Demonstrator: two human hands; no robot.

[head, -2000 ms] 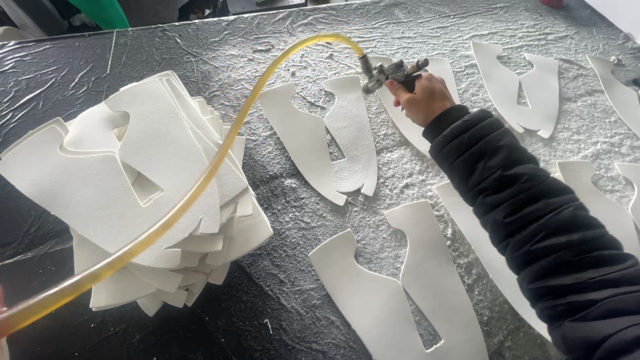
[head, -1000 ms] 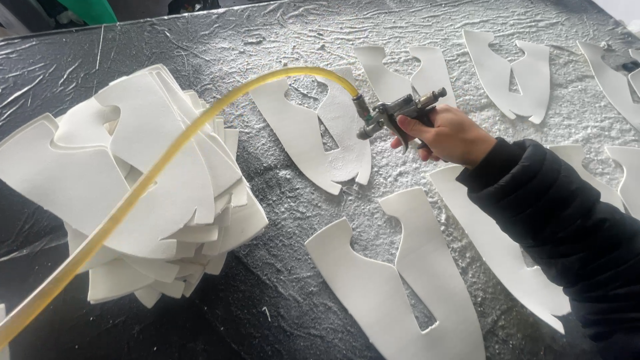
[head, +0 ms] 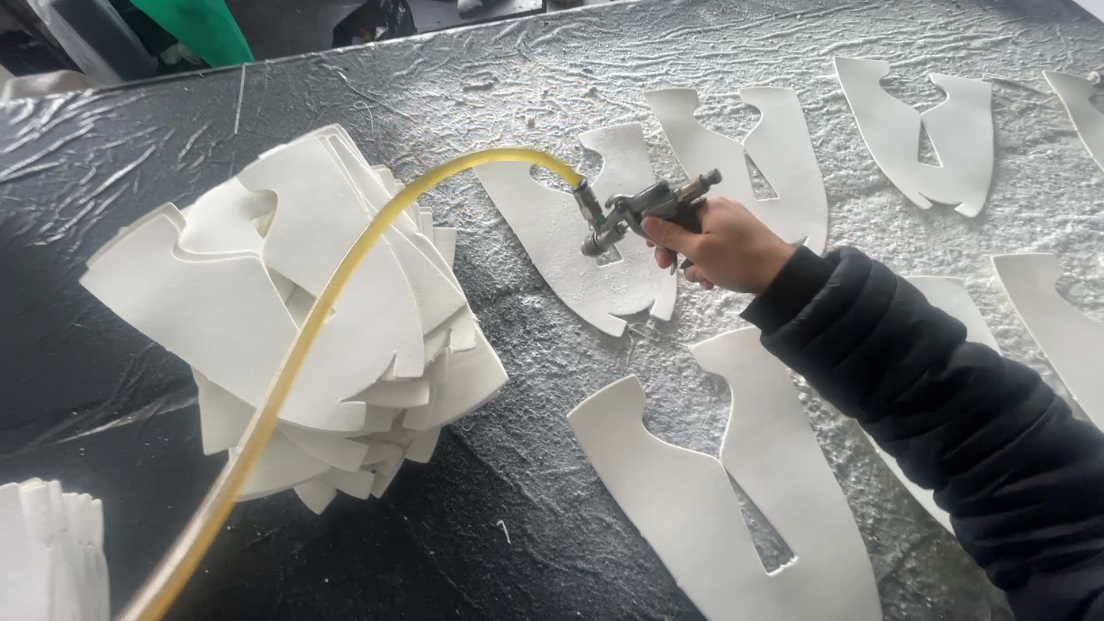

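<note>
My right hand (head: 720, 246), in a black quilted sleeve, is closed around a metal spray gun (head: 647, 207). The gun is above a white cut piece (head: 561, 233) of sheet material, which has a speckled surface and lies flat. A translucent yellow hose (head: 345, 267) joins the gun at its left end and arcs down to the lower left. Nearer to me lies another white piece (head: 690, 483) with a narrow slot. Left of the gun, a fanned stack of white pieces (head: 233, 310) sits partly under the hose's path. My left hand is not in view.
More white pieces lie at the right, among them one at the upper right (head: 957, 129). The table (head: 414, 526) has a wrinkled dark covering with whitish residue. A second white stack (head: 52, 552) stands at the lower left corner. Green material (head: 198, 30) is beyond the far edge.
My right hand has moved with the spray gun from an upper white piece toward the lower part of the speckled one. The hose has shifted with it.
</note>
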